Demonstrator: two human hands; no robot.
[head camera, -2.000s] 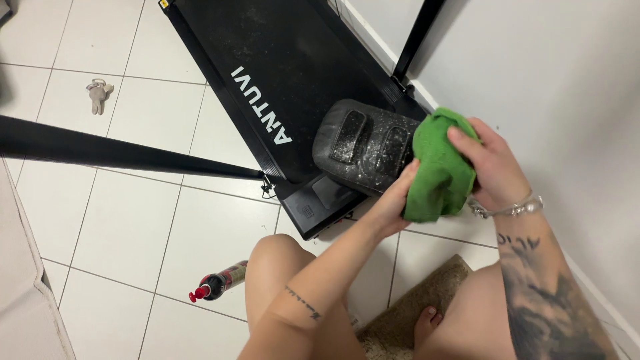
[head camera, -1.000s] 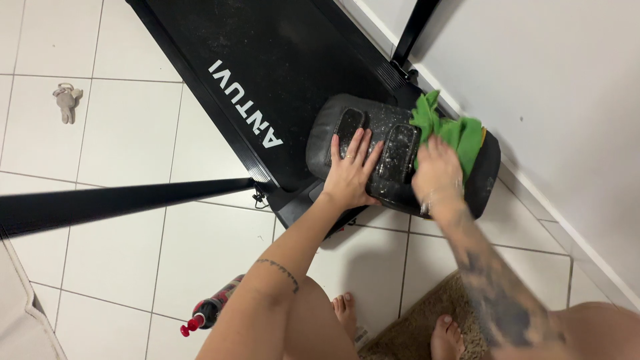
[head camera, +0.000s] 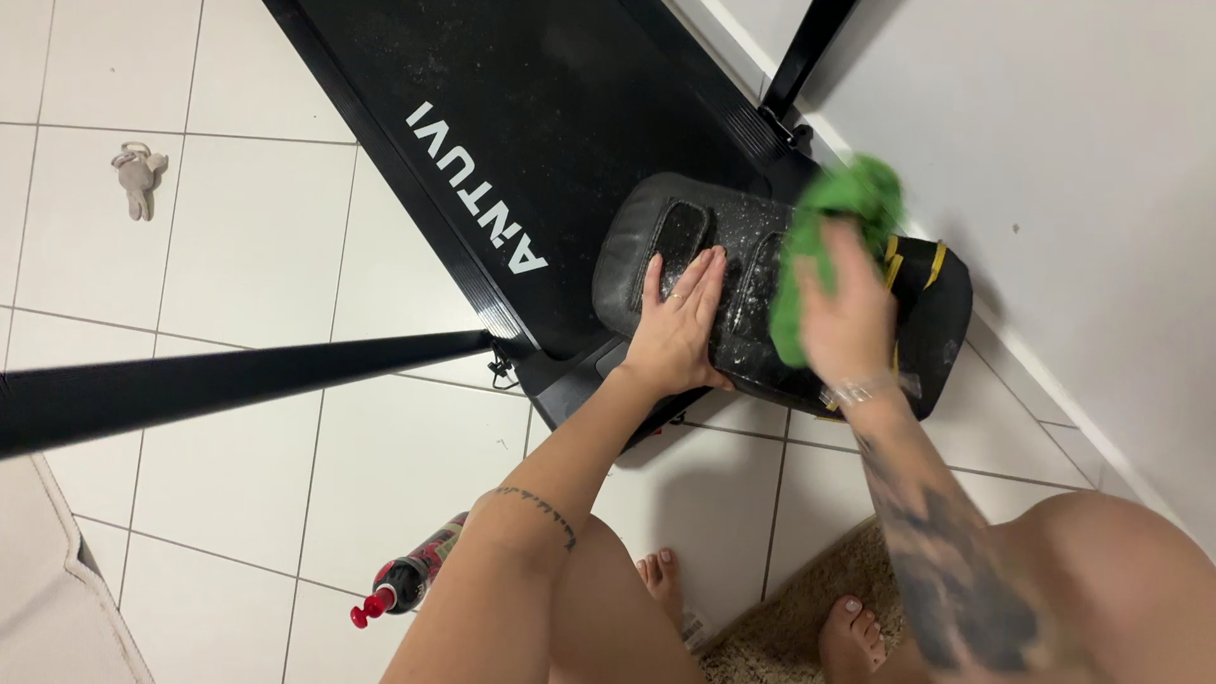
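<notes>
A black padded item with two raised pads, perhaps a boxing focus pad or shield (head camera: 741, 214), lies across the end of a black treadmill (head camera: 570, 123). White specks or foam cover its surface, and yellow trim shows at its right end. My left hand (head camera: 679, 323) presses flat on it, fingers spread, between the raised pads. My right hand (head camera: 850, 313) holds a green cloth (head camera: 855, 195) against the item's right part; hand and cloth are blurred. A bottle with a red cap (head camera: 408, 578) lies on the tiles by my left leg.
Treadmill uprights (head camera: 237, 380) extend at left and top right. A white wall (head camera: 1073, 190) with a skirting board borders the right side. A small plush toy (head camera: 138, 180) lies on the tiles at left. A brown rug (head camera: 788, 622) is by my feet, and pale fabric (head camera: 47, 579) at bottom left.
Two seconds ago both hands were at the cloth near the item's right end. My left hand has since moved onto the item, which now lies farther out from the treadmill.
</notes>
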